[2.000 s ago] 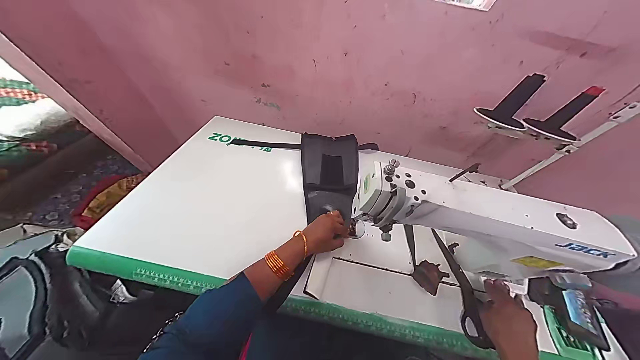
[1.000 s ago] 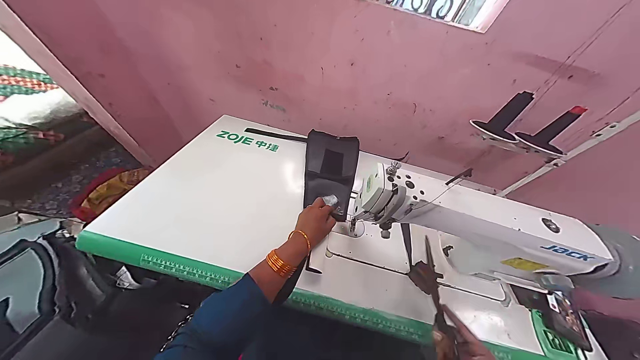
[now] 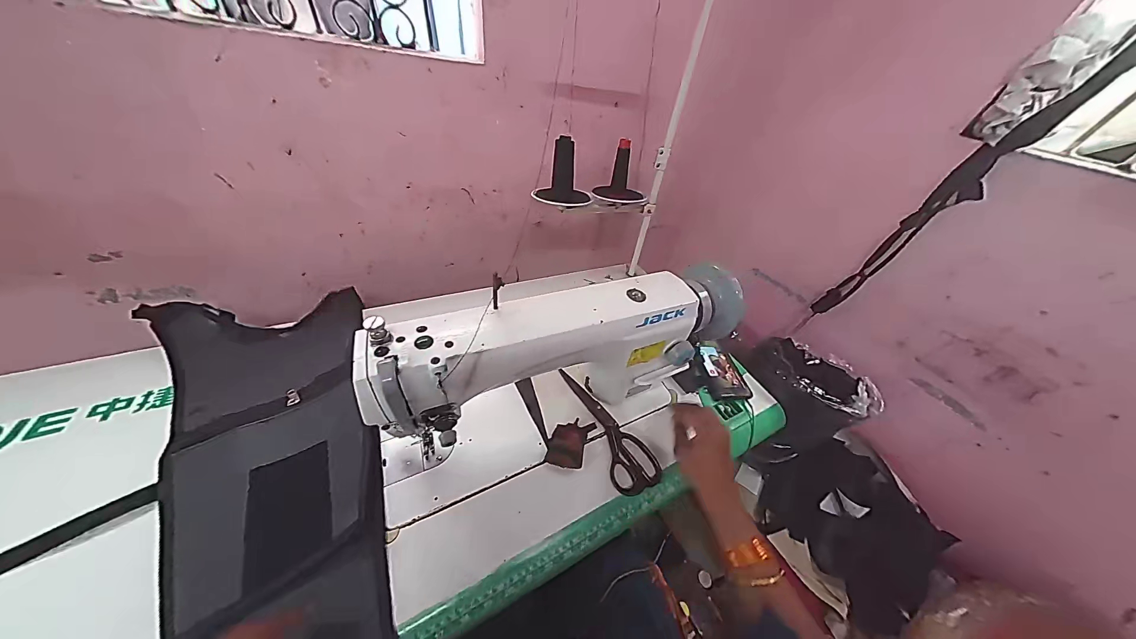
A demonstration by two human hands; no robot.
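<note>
A dark grey and black fabric piece [image 3: 275,461] with a black rectangular patch hangs across the left of the view, beside the needle head of a white sewing machine [image 3: 550,342]. At its lower edge a blurred bit of my left hand [image 3: 266,626] shows; its fingers and grip are hidden. My right hand [image 3: 704,442], bangles at the wrist, is over the table's right end with fingers curled. Something small and pale shows at its fingers; what it is cannot be told. Black-handled scissors [image 3: 621,444] lie left of this hand, beside a small dark scrap [image 3: 568,445].
Two dark thread cones [image 3: 564,173] [image 3: 624,173] stand on a rack behind the machine. A phone [image 3: 723,373] lies at the table's right end. Dark cloth and plastic [image 3: 852,515] are heaped to the right, below the pink wall. The table has a green front edge [image 3: 532,568].
The scissors, in my right hand a second ago, now lie on the table. The fabric piece has come up from the table beside the needle head and nearer to me. The view has swung right.
</note>
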